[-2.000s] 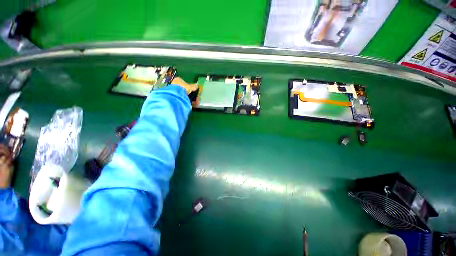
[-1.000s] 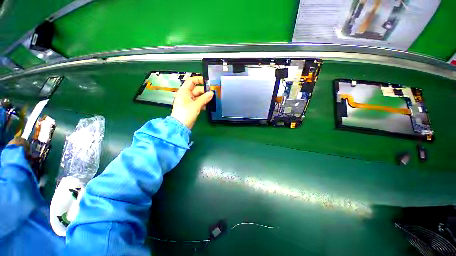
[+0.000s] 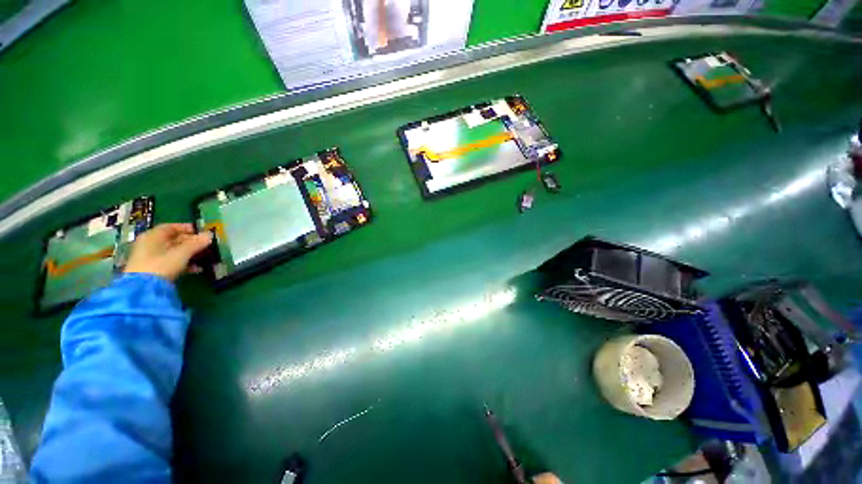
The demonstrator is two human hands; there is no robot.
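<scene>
My left hand (image 3: 165, 253), in a blue sleeve, pinches the left edge of an open tablet screen assembly (image 3: 269, 227) with a silvery-green back and a circuit board at its right end. The tablet lies slightly slanted on the green bench. At the bottom edge, a small part of my right hand (image 3: 546, 478) shows, holding a soldering iron (image 3: 506, 444) with its tip pointing up and away; the rest is cut off. A small dark part (image 3: 292, 470) and a thin strand of solder wire (image 3: 348, 422) lie in front.
Other tablets lie at left (image 3: 85, 253), centre (image 3: 473, 146) and far right (image 3: 723, 80). Two small wired parts (image 3: 539, 191) sit below the centre one. A fume fan (image 3: 619, 279), a tip-cleaning pot (image 3: 645, 376) and a blue box (image 3: 718, 378) stand at right. A metal rail (image 3: 227, 121) runs behind.
The view has turned to the right. My left hand keeps hold of the tablet, which looked larger and nearer one second ago. Part of my right hand now shows at the bottom edge.
</scene>
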